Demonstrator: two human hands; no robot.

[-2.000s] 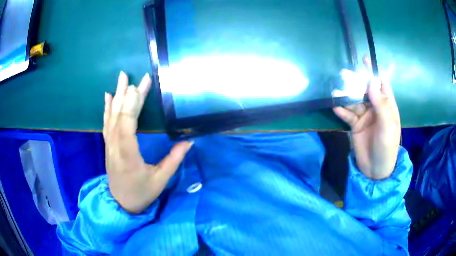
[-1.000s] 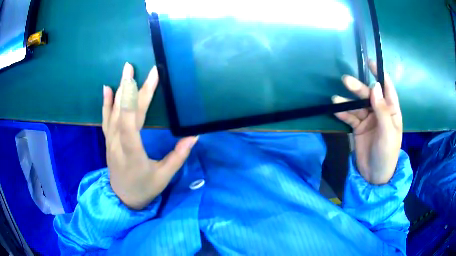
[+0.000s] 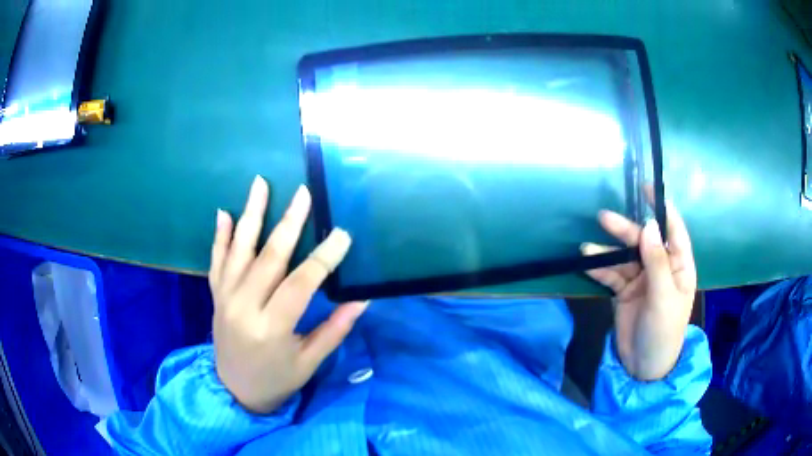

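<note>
A clear touch panel [image 3: 481,205] with a black border is held over the green bench, its lower edge near the bench's front edge. Green shows through it, and a bright glare band crosses its upper part. My right hand [image 3: 654,303] grips its lower right corner, thumb in front, other fingers seen through the glass. My left hand [image 3: 267,321] is at the lower left corner, one fingertip over the border and the thumb at the bottom edge; the other fingers are spread.
A display panel [image 3: 49,67] with a gold-orange flex tab [image 3: 94,111] lies at the upper left of the green bench [image 3: 196,116]. Another panel [image 3: 806,134] is cut off at the right edge. A blue bin [image 3: 133,329] with a white sheet [image 3: 71,334] is below left. Blue cloth [image 3: 775,356] shows lower right.
The panel shows lower and more fully, its top edge now in view. My left hand has moved right, with a finger now over the panel's corner. The display at left also appears lower.
</note>
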